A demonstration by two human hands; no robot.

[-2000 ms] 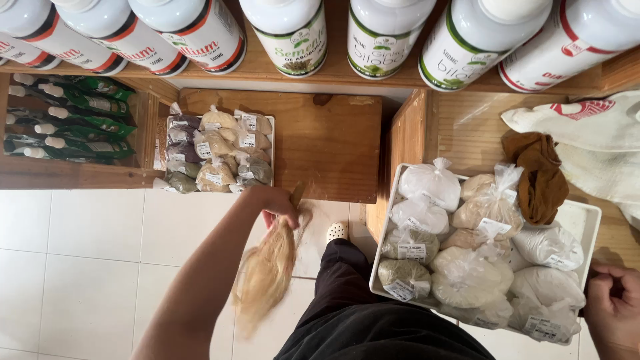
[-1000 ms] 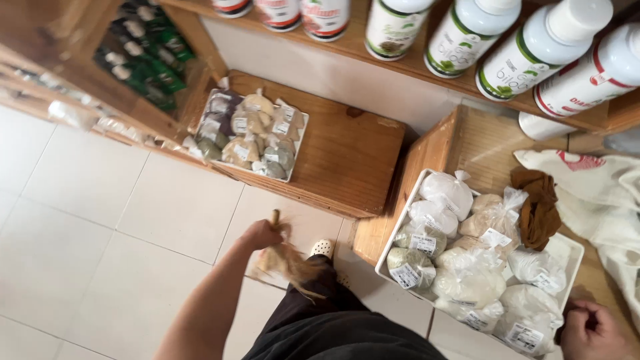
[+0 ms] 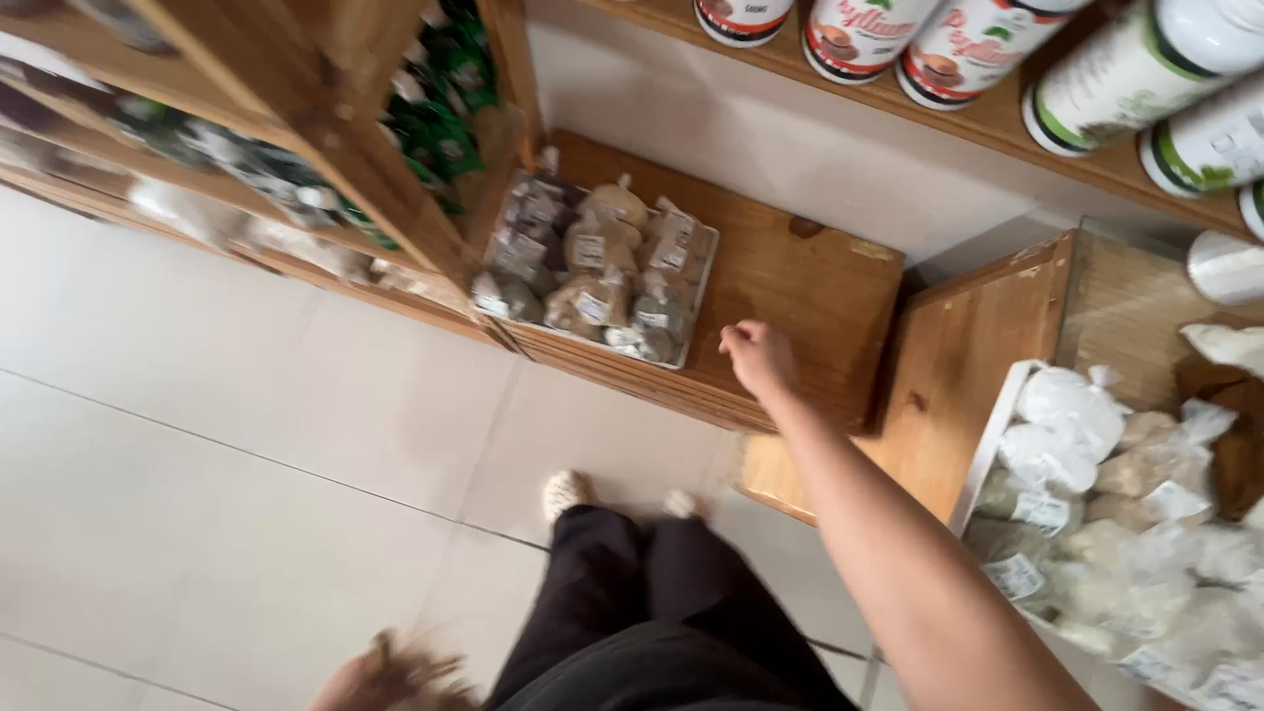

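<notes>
At the bottom edge, my left hand (image 3: 346, 686) grips a tan, fibrous duster (image 3: 420, 676) over the floor; the hand is partly cut off and blurred. My right hand (image 3: 758, 357) reaches over the low wooden bench (image 3: 810, 286), holding nothing, its fingers loosely bent. Just left of it on the bench sits a white tray (image 3: 703, 296) filled with tied clear plastic bags (image 3: 592, 252) of brown, purple and greyish powders, most with labels. A second white tray (image 3: 987, 444) at the right holds bags of white, beige and greenish powder (image 3: 1066, 425).
White supplement bottles (image 3: 923, 49) line the wooden shelf (image 3: 671, 35) above. A shelf unit (image 3: 336, 128) with green packets (image 3: 434, 128) stands at the left. A brown cloth (image 3: 1220, 425) lies by the right tray. My feet (image 3: 566, 494) are on the tiled floor.
My right hand has left the side of the right tray and is now over the bench beside the other tray. The duster hand is now lower left. The view has swung left.
</notes>
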